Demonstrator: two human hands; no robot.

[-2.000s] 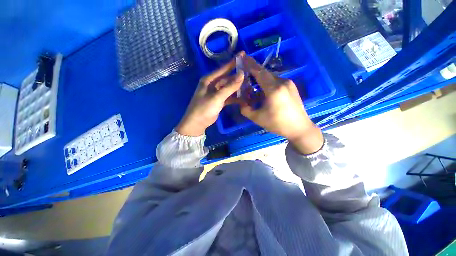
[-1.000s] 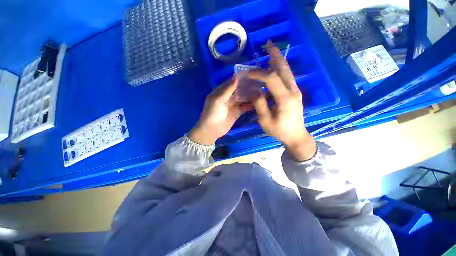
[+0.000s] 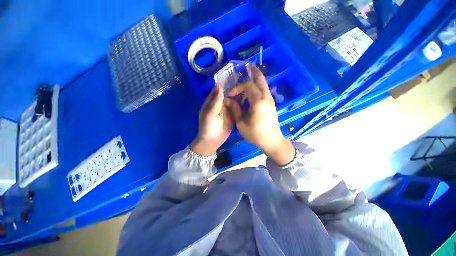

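Note:
A small clear plastic bag (image 3: 231, 75) is held between both hands over the blue divided bin (image 3: 292, 70). My left hand (image 3: 215, 117) grips the bag's left and lower side. My right hand (image 3: 257, 112) has its fingers on the bag's right side. The bag's contents are too blurred to tell. In the bin, a white tape roll (image 3: 205, 54) lies in the left part, and a green item (image 3: 250, 51) and a thin white stick show in cells behind the hands. The hands hide the front left part of the bin.
Left of the bin are a clear tray (image 3: 144, 65), a white sheet with dark marks (image 3: 98, 167) and a white tray (image 3: 37, 140) with black items on it. Right are a dark tray (image 3: 322, 22) and a white printed packet (image 3: 350, 46). A blue upright slants at the right.
The hands first held the bag edge-on, then my right hand's fingers spread apart. Now both hands hold the bag, with more of it visible. The camera view has shifted and tilted.

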